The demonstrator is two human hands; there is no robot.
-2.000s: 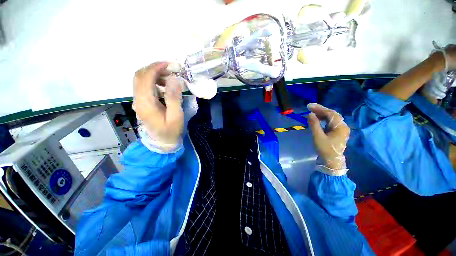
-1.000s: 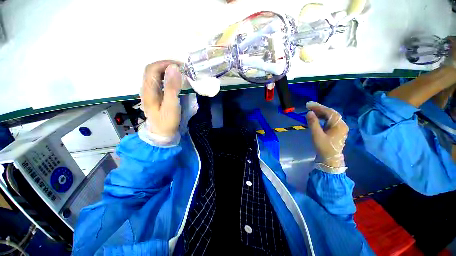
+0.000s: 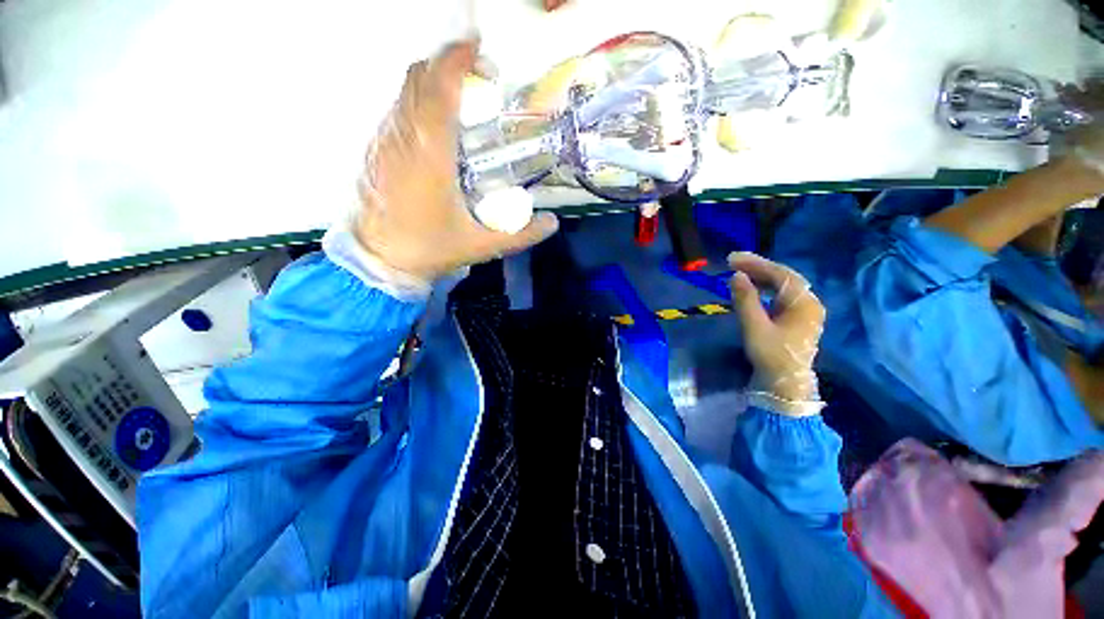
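Observation:
A clear plastic body [image 3: 636, 115] lies on its side on the white bench. Its narrower clear part points left, and a second clear moulding [image 3: 775, 85] lies at its right end. A rounded white piece [image 3: 504, 208] sits at the near side of its left end. My gloved left hand [image 3: 424, 175] is spread wide around that end, fingers beyond it and thumb beside the white piece; contact is unclear. My gloved right hand [image 3: 781, 324] hangs below the bench edge, loosely curled and empty. A black grip with a red end [image 3: 686, 236] sticks out over the edge.
The white bench [image 3: 182, 133] has a dark green front edge. Cream-white pieces [image 3: 732, 131] lie behind the clear parts. At right, a neighbour's arm [image 3: 1005, 218] reaches to another clear body [image 3: 993, 103]. A control-panel machine [image 3: 103, 411] stands at lower left. Pink cloth [image 3: 944, 532] is at lower right.
My left hand has opened wide and moved forward and right around the clear body's end. My right hand stays nearly still. The neighbour's clear body has come into view, and pink cloth has appeared.

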